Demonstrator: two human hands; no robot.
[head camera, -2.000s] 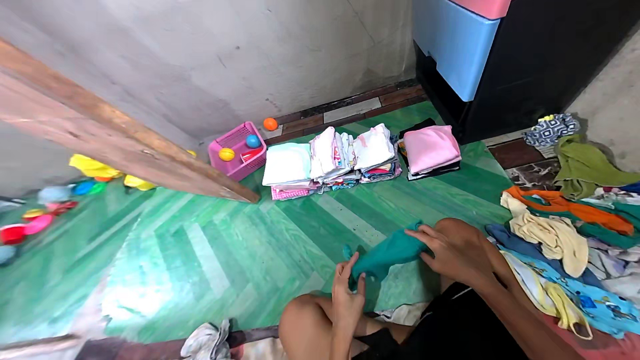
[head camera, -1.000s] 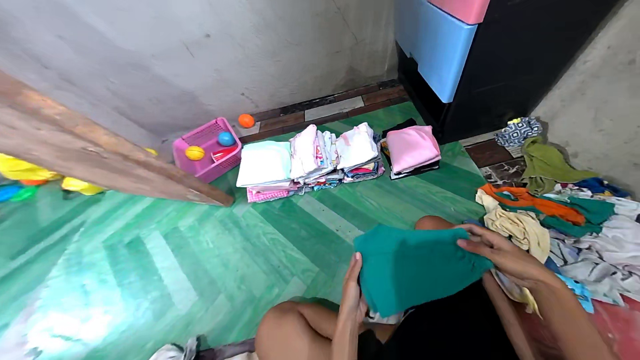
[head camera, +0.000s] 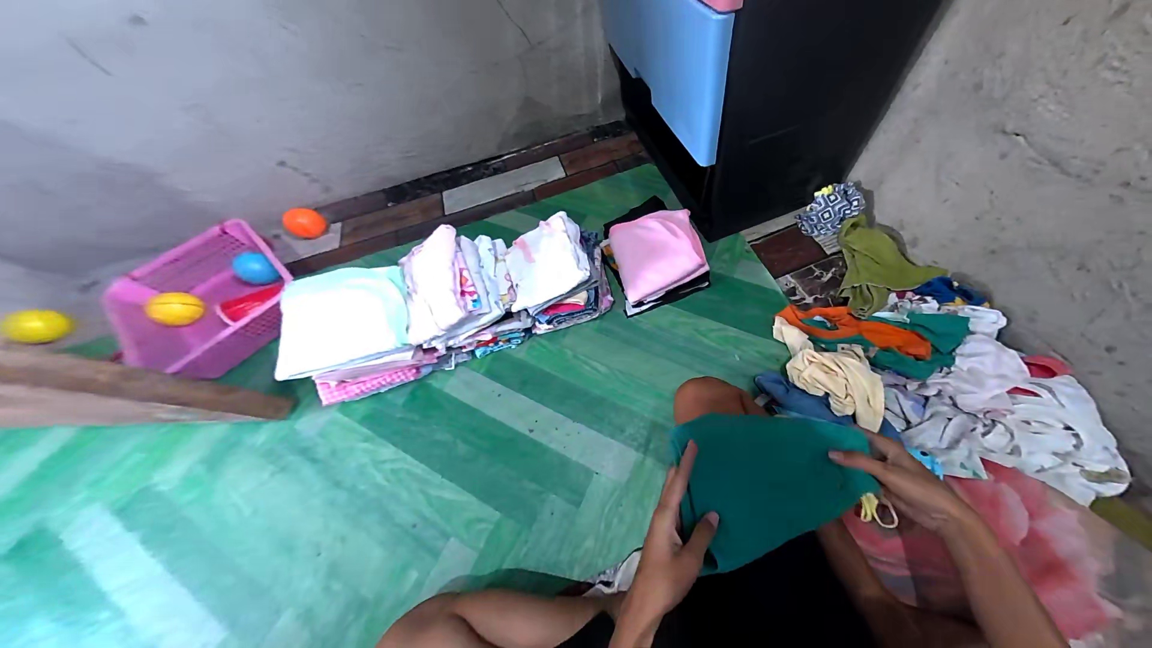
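A green cloth garment (head camera: 769, 486) is spread flat between my hands above my lap. My left hand (head camera: 670, 549) grips its left edge, thumb on top. My right hand (head camera: 900, 481) pinches its right edge between thumb and fingers. Beyond, on the floor, stand stacks of folded clothes: one topped with a white and mint cloth (head camera: 342, 319), others with white printed garments (head camera: 549, 261), and one with a pink folded cloth (head camera: 657, 256). To the right lies a loose heap of clothes, with an orange garment (head camera: 855, 330), a cream one (head camera: 837, 382) and white ones (head camera: 1017, 414).
A pink plastic basket (head camera: 193, 342) holding toy balls is at the left, near the end of a wooden board (head camera: 180, 391). An orange ball (head camera: 304, 223) lies by the wall. A drawer cabinet with a blue front (head camera: 675, 76) fills the back corner.
The green garment was bunched between my hands two seconds ago and is now spread out flat. The view has shifted toward the right.
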